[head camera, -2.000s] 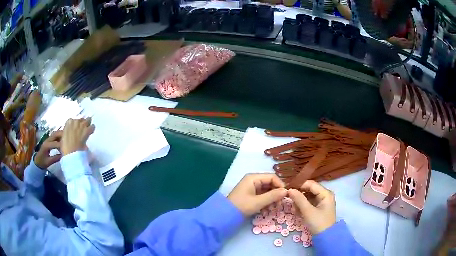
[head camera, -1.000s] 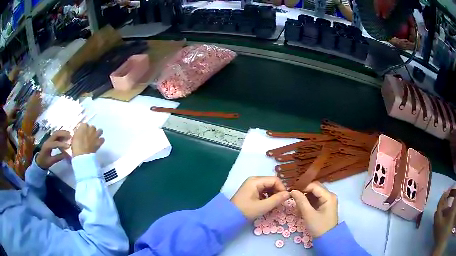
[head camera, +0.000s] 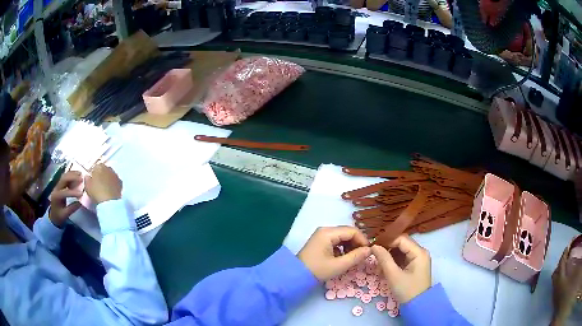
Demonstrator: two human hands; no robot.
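My left hand (head camera: 333, 252) and my right hand (head camera: 408, 266) meet fingertip to fingertip over a pile of round pink buttons (head camera: 358, 286). Both pinch the near end of a brown strap (head camera: 406, 215), which arches up and away from the fingers. Whether a button is between the fingertips is hidden. Behind the hands a fanned strap pile (head camera: 440, 197) lies on the white foam sheet (head camera: 317, 194). To the right stand two pink boxes (head camera: 480, 246) with brown straps.
A single strap (head camera: 252, 145) lies on the green belt, with a bag of pink parts (head camera: 246, 89) behind it. A neighbour (head camera: 121, 255) works at left by white paper sheets (head camera: 163, 159). Strapped boxes (head camera: 529, 137) are at far right. Another person's hand (head camera: 567, 280) is at the right edge.
The strap end between my fingers shows more clearly and its strap arches higher. My hands have shifted only slightly. The neighbour's hands and the hand at the right edge have moved.
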